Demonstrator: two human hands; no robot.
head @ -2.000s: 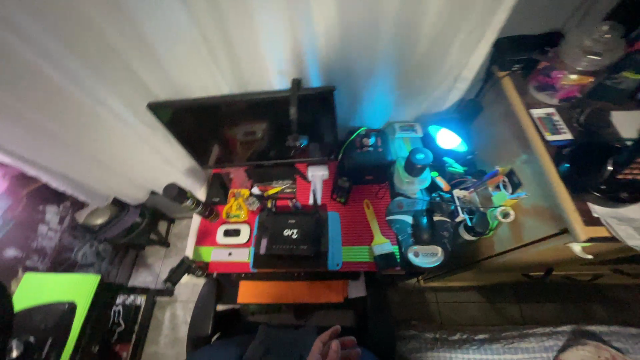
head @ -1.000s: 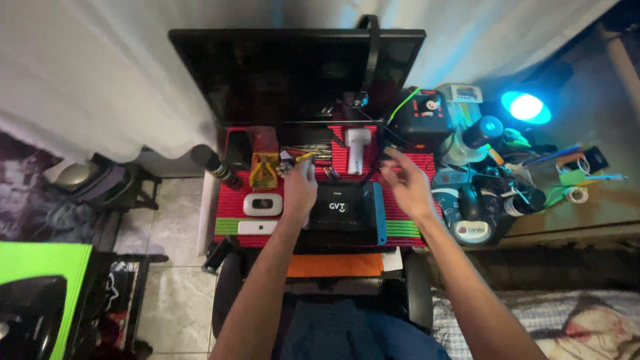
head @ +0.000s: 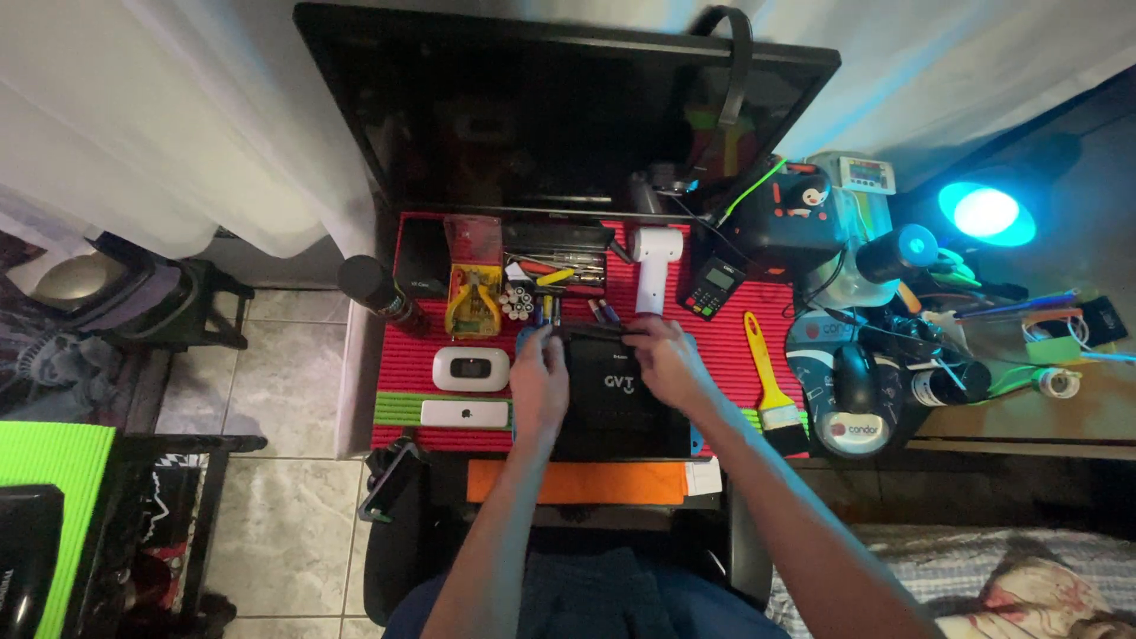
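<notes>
A black router (head: 612,399) lies on a blue mat over the red ribbed desk cover (head: 728,355). My left hand (head: 540,382) rests at its left edge and my right hand (head: 670,364) at its upper right, fingers curled; whether either grips it cannot be told. Just beyond are small batteries (head: 603,311), a bundle of white-ended cylinders (head: 516,303), yellow-handled pliers (head: 475,306) on a yellow case, and a tray of screwdrivers (head: 568,266). Behind my right hand lies a white handheld device (head: 654,266), with a card reader (head: 713,287) beside it.
A monitor (head: 559,115) stands at the back. To the right are a yellow-handled brush (head: 769,382), a black computer mouse (head: 855,377), a spray bottle and a lit blue lamp (head: 985,211). Left are a white oval device (head: 471,368), a white Apple box (head: 464,414) and a black cylinder (head: 373,288).
Both hands have come to the router's sides; a second ago the left was by the small tools and the right hovered near the card reader. The view has shifted closer to the desk.
</notes>
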